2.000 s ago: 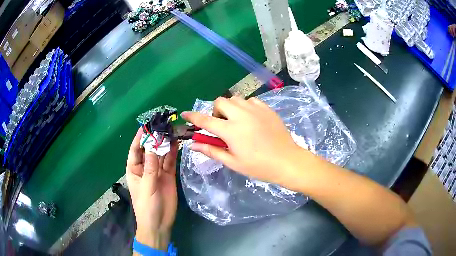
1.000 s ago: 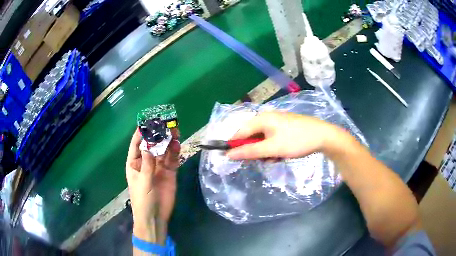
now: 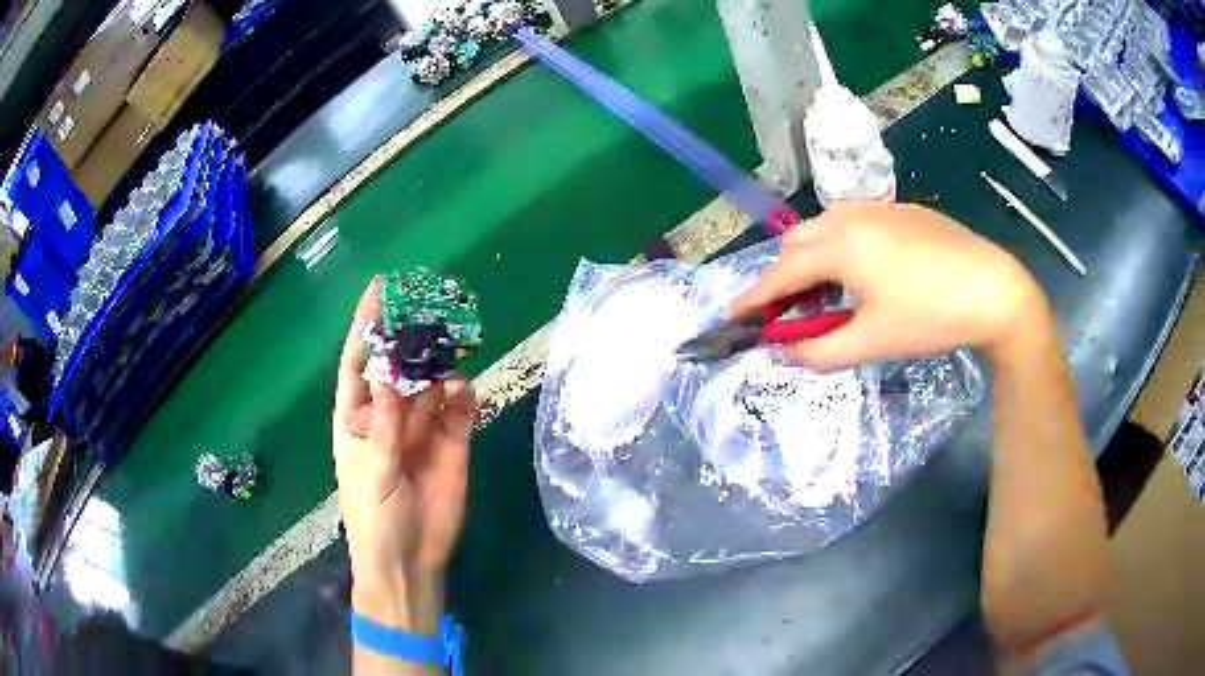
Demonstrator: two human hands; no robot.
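Note:
My left hand (image 3: 407,456) holds a small circuit board assembly (image 3: 430,310) upright, green board on top, black parts below, with a white plastic part (image 3: 397,380) at its base, partly hidden by my fingers. My right hand (image 3: 879,284) grips red-handled pliers (image 3: 809,326). Their dark jaws (image 3: 718,343) point left, over the clear plastic bag (image 3: 634,522). Small white plastic pieces (image 3: 793,442) lie heaped in the bag. Whether the jaws hold a piece I cannot tell. A blue band (image 3: 397,641) is on my left wrist.
Green conveyor belt (image 3: 529,172) behind, with another small assembly (image 3: 227,475) on it. Bluish tubes (image 3: 648,119) cross it. Metal post (image 3: 766,93), glue bottle (image 3: 848,145) and second bottle (image 3: 1044,93) stand beyond the bag. Knife (image 3: 1024,155) and pale stick (image 3: 1035,225) lie right; blue trays (image 3: 172,304) left.
My right hand and the pliers have moved right, away from the circuit board assembly, over the bag. The assembly has turned and tilted in my left hand. The whole view has shifted slightly.

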